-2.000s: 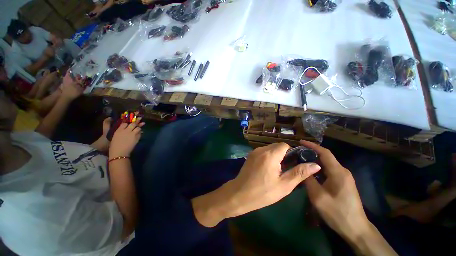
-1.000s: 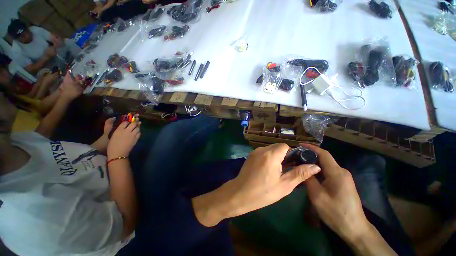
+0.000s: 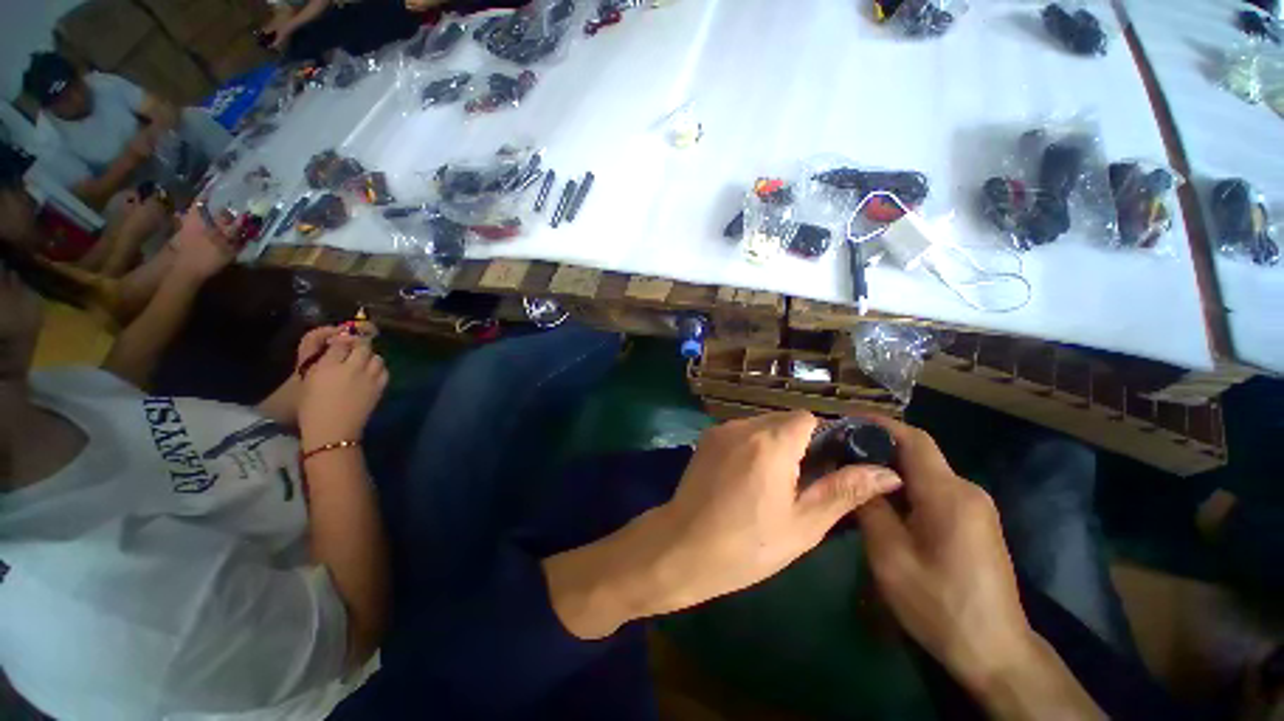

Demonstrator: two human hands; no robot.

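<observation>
My left hand (image 3: 718, 514) and my right hand (image 3: 951, 549) hold a small black camera unit (image 3: 867, 445) between them above my lap. Its round, dark, lens-like end faces up between the thumbs and index fingers. My left thumb lies across its near side. My right fingers wrap its right side. Most of the unit's body is hidden by my fingers.
Beyond the hands is a white-covered table (image 3: 620, 240) with bagged cable sets (image 3: 1035, 190), a white cable with adapter (image 3: 915, 240) and dark sticks (image 3: 570, 197). A wooden compartment tray (image 3: 760, 387) is below its edge. A person in a white shirt (image 3: 183, 549) sits at left.
My hands and the unit have barely moved. The neighbour's hands at left have shifted, and the coloured ends between them show less.
</observation>
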